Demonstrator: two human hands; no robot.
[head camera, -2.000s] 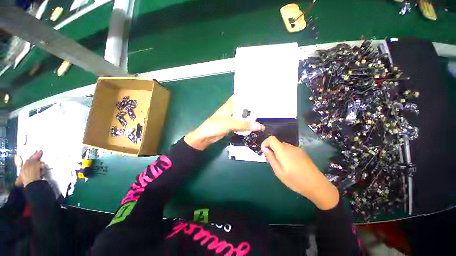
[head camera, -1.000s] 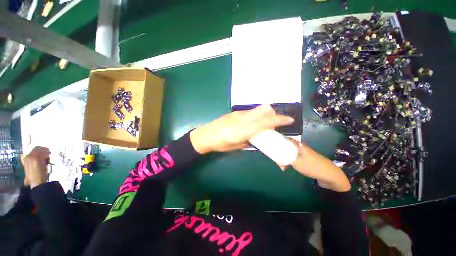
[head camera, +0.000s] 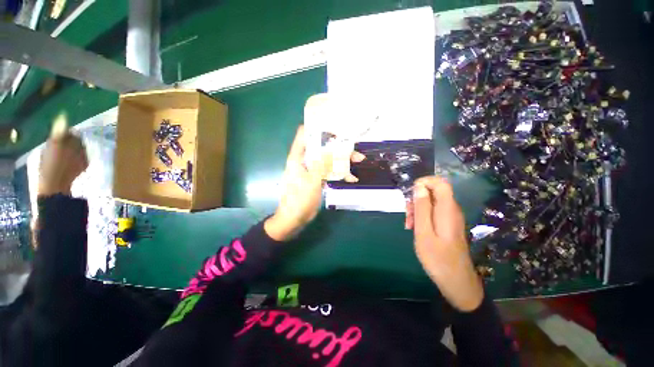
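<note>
My left hand (head camera: 305, 179) holds a cream-white plastic housing (head camera: 318, 122) upright over the left edge of the white paper (head camera: 380, 75); a dark part shows on it. My right hand (head camera: 437, 222) is to the right, its fingertips pinched on a wired module (head camera: 405, 166) with thin leads. The module is above the black smartphone (head camera: 373, 172), which lies on the lower part of the paper. The leads are blurred; whether they join the housing I cannot tell.
A large tangled module pile (head camera: 531, 143) lies at right beside a black mat (head camera: 631, 179). An open cardboard box (head camera: 208, 154) with several modules stands at left. A yellow-and-black item (head camera: 125, 231) is beyond it. A neighbour's hand (head camera: 63, 161) is raised at far left.
The housing, earlier held low across both hands, is now upright in my left hand. My right hand has moved off it and holds a module. The neighbour's hand has risen.
</note>
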